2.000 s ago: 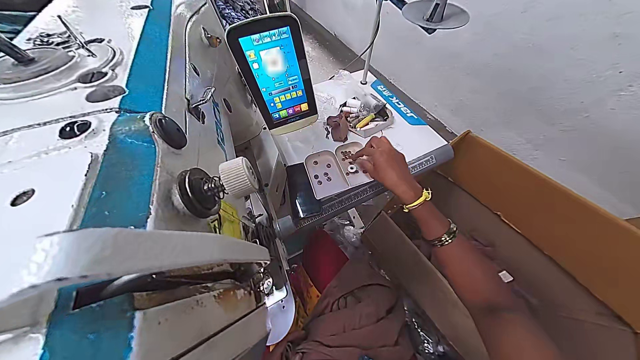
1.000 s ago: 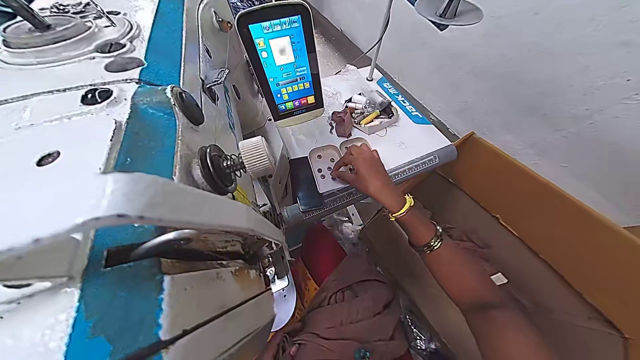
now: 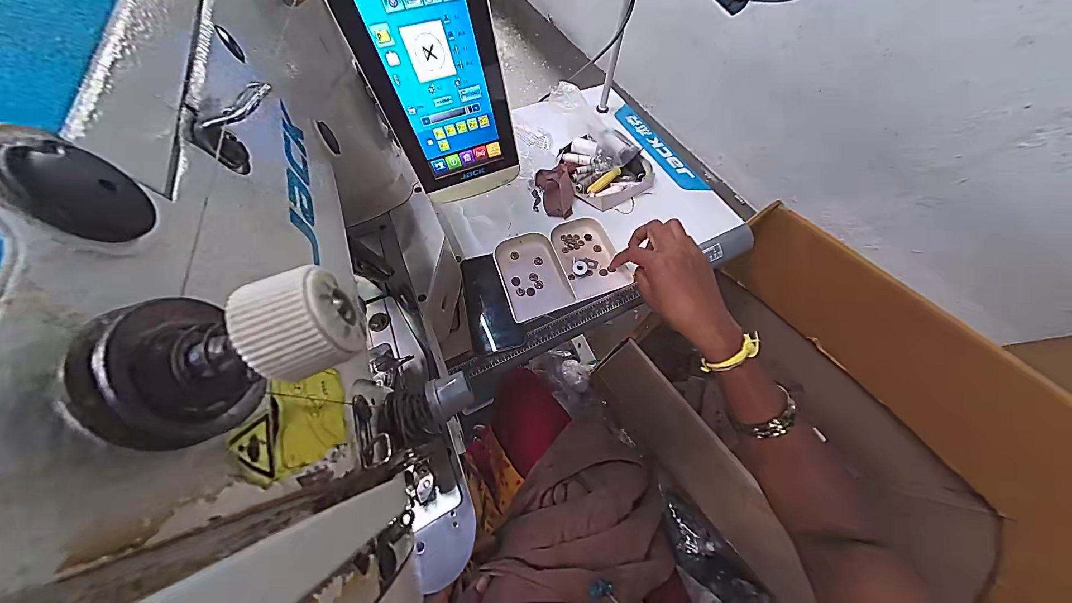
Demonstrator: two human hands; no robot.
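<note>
My right hand (image 3: 672, 276) is at the right edge of a white two-part tray (image 3: 554, 272), its fingers bent and a fingertip beside a small dark button (image 3: 605, 272); whether it pinches one, I cannot tell. Several buttons (image 3: 528, 283) lie spread in the left compartment. More are grouped in the right one, around a small white round part (image 3: 579, 268). At the bottom edge, what looks like a fingertip of my left hand (image 3: 481, 584) shows beside brown cloth (image 3: 578, 502); the rest is hidden. The cloth lies bunched below the table.
A sewing machine with a white ribbed knob (image 3: 293, 322) fills the left. Behind the tray stand a lit control screen (image 3: 431, 84) and a box of thread spools and odds and ends (image 3: 615, 197). A dark flat object (image 3: 490, 306) adjoins the tray. A cardboard box (image 3: 904, 335) is at right.
My right hand has moved right across the tray, from near the divider to the right compartment's outer edge, uncovering the buttons there. The view has moved in closer.
</note>
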